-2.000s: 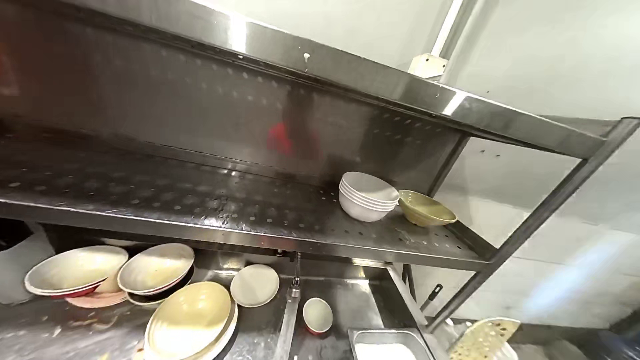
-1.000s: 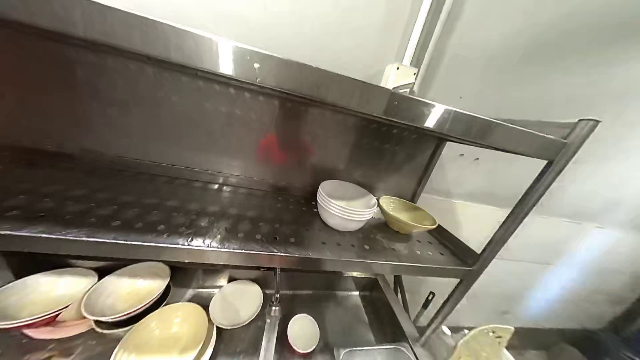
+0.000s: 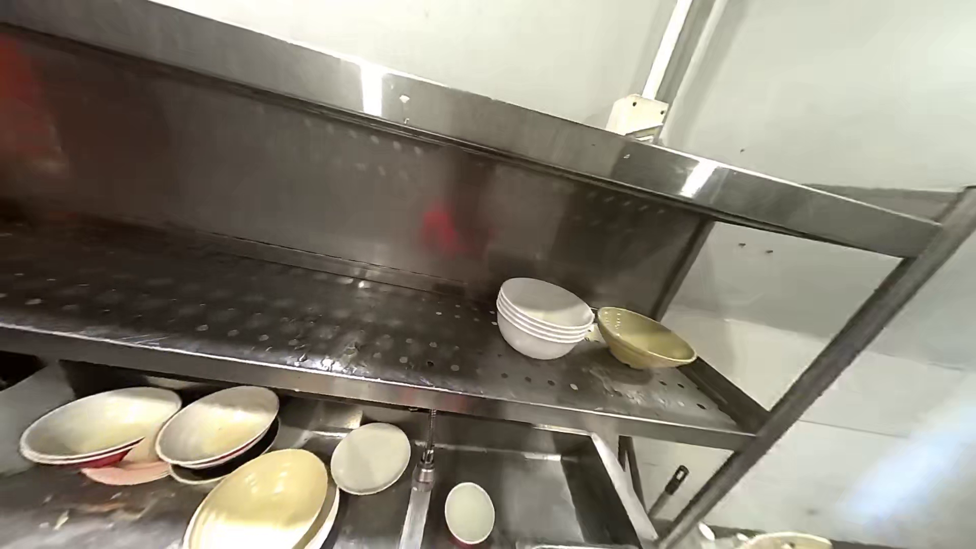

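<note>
Neither my left hand nor my right hand shows in the head view. A stack of several white bowls rests on the perforated metal shelf, towards its right end. Close to the stack's right side is a yellow-green bowl. Below the shelf, used-looking bowls lie on the metal counter: a wide pale bowl at the far left, another pale bowl beside it, and a large yellow bowl in front. A round white dish and a small oval-looking bowl are further right.
An upper metal shelf edge crosses the view above. A slanting metal post bounds the rack at the right. A metal faucet rises near the sink basin. A black handle shows beyond the sink. A white box is on the wall.
Only the view has shifted slightly; the bowls on the shelf and counter keep their places.
</note>
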